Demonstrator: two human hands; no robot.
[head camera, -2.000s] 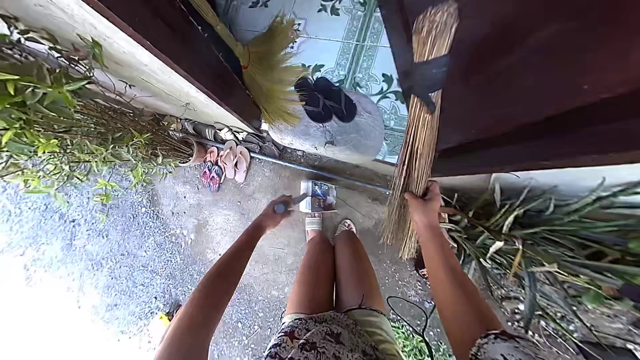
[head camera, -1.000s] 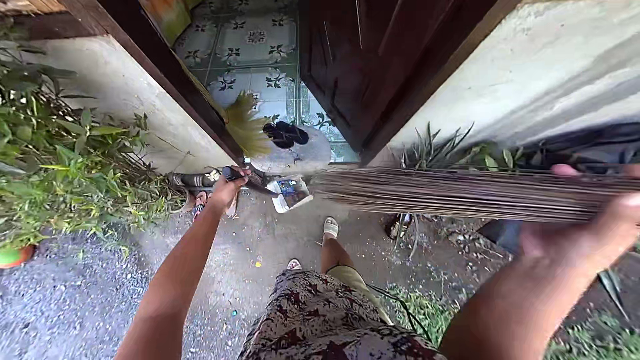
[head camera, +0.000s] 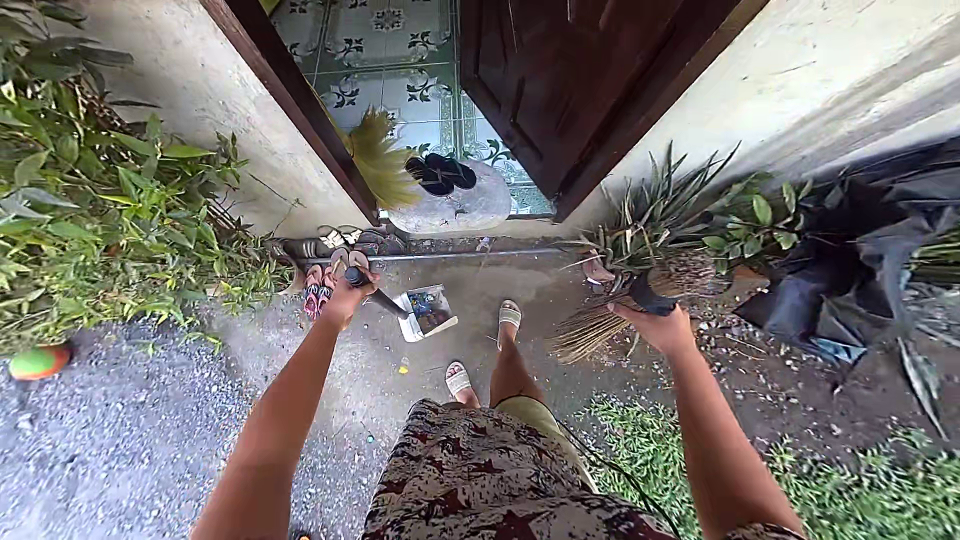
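At the left of centre, my left hand grips the dark handle of a dustpan. Its pan, a pale container with a printed picture, rests on the concrete below the doorway. On the right my right hand is closed around the dark-wrapped binding of a stick broom. The broom's thin bristles point left and down toward the ground, right of my feet; its other end points away toward the plants.
Black flip-flops lie on a pale mat at the doorway, beside a yellow soft broom. Sandals line the step at left. A dark door stands ajar. Bushes, spiky plants and black plastic sheeting flank the entrance.
The stick broom, raised across the right side one second ago, is now lower, with its bristles near the ground. The dustpan remains in my left hand.
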